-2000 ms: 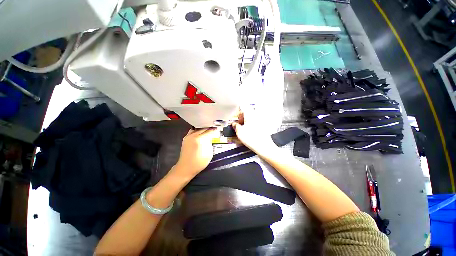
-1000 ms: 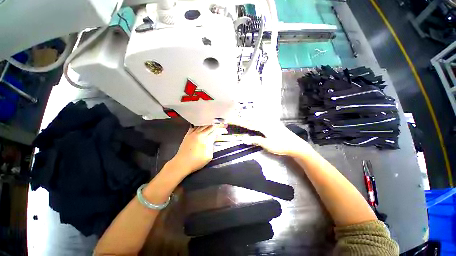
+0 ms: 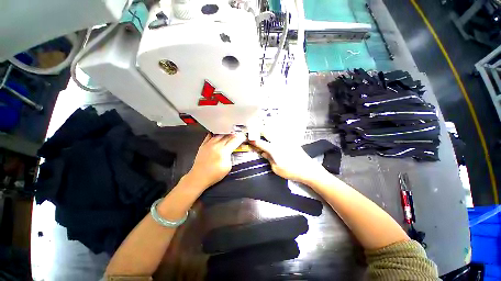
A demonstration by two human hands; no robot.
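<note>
My left hand [image 3: 213,160] lies palm down, its fingertips under the white sewing machine head [image 3: 206,71] beside a small yellow plate [image 3: 242,148]. My right hand [image 3: 281,159] is just right of it, fingertips also near the needle area. What the fingertips hold or press there is hidden. Black zippers [image 3: 251,169] with thin white lines lie between and just below my hands. Black fabric strips [image 3: 255,233] lie flat on the table nearer to me, some partly under my wrists.
A black cut-piece pile [image 3: 99,181] lies at left. A zipper bundle [image 3: 387,118] lies at right, with a bent black strip [image 3: 325,152] beside it. Red and black snips [image 3: 406,200] lie at the right. A blue bin [image 3: 486,236] stands beyond the table edge.
My right hand has moved left from the black piece it lay along, and its fingertips are back near the needle area. My left hand has barely moved.
</note>
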